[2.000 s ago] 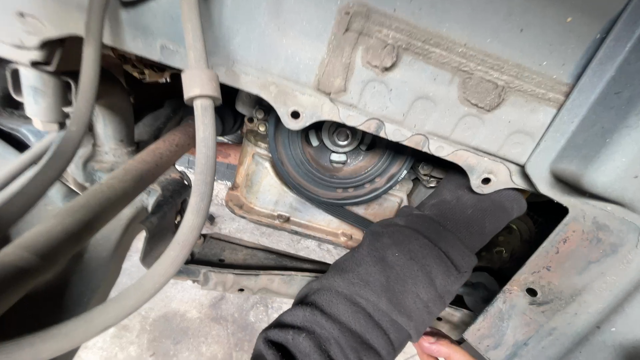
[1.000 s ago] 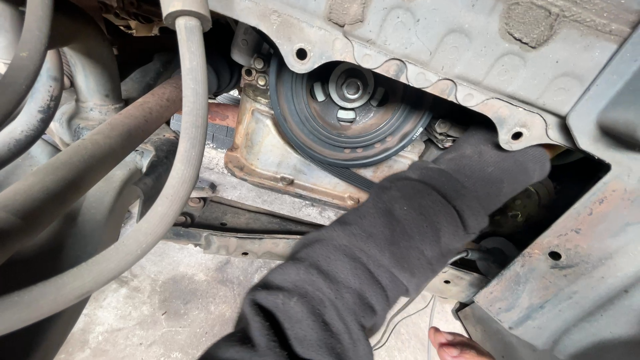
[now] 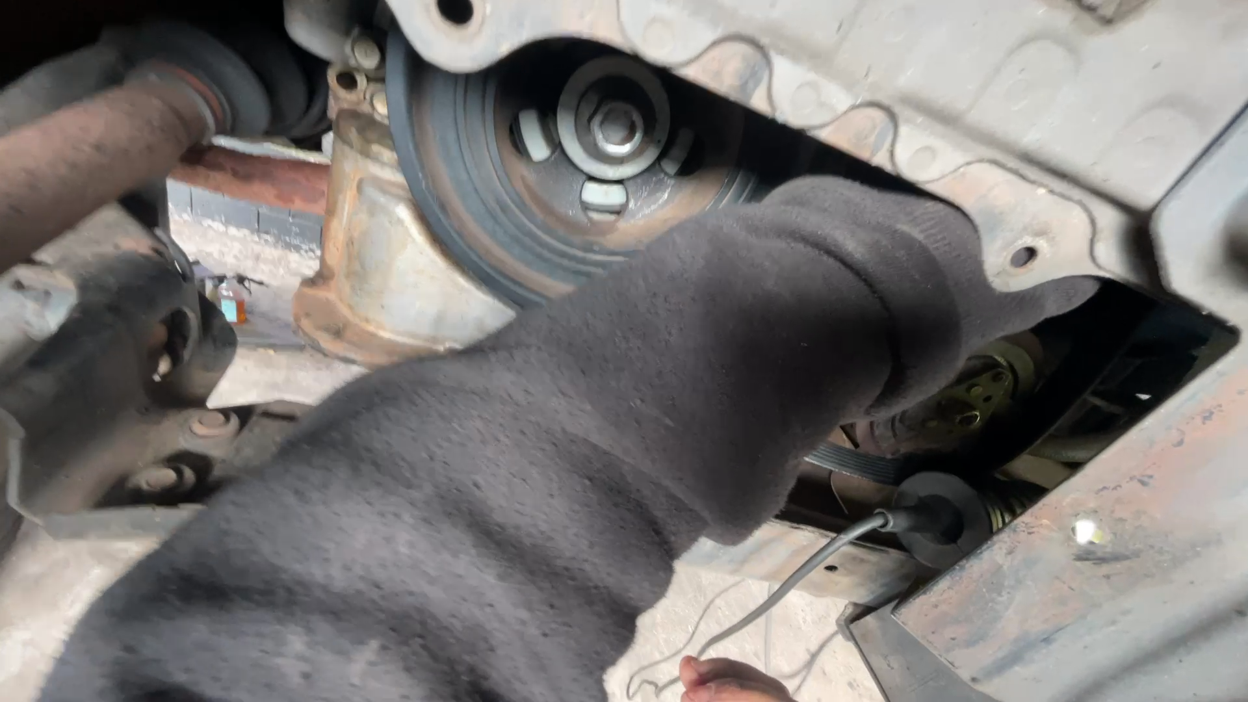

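My left arm, in a black fleece sleeve (image 3: 624, 370), reaches up and right across the underside of a vehicle. Past its cuff, my left hand (image 3: 1024, 304) looks dark-covered and goes in behind a metal panel edge; its fingers are hidden. Beside the sleeve is a grooved crankshaft pulley (image 3: 468, 185) with a central bolt (image 3: 616, 127). Below the hand are another round metal part (image 3: 980, 390) and a ribbed belt (image 3: 853, 462). At the bottom edge, only the bare fingers of my right hand (image 3: 731, 680) show, close to a black cable (image 3: 790, 582); whether they touch it is unclear.
The pale body panel (image 3: 936, 107) with bolt holes overhangs the opening. A rusty panel (image 3: 1102, 526) borders it at lower right. A drive shaft (image 3: 88, 156) and a bolted suspension part (image 3: 97, 380) lie left. A bottle (image 3: 231, 300) stands farther back.
The view has moved closer to the pulley and the sleeve. The black cable with its dark round end now shows plainly below the left forearm. The left hand stays inside the opening.
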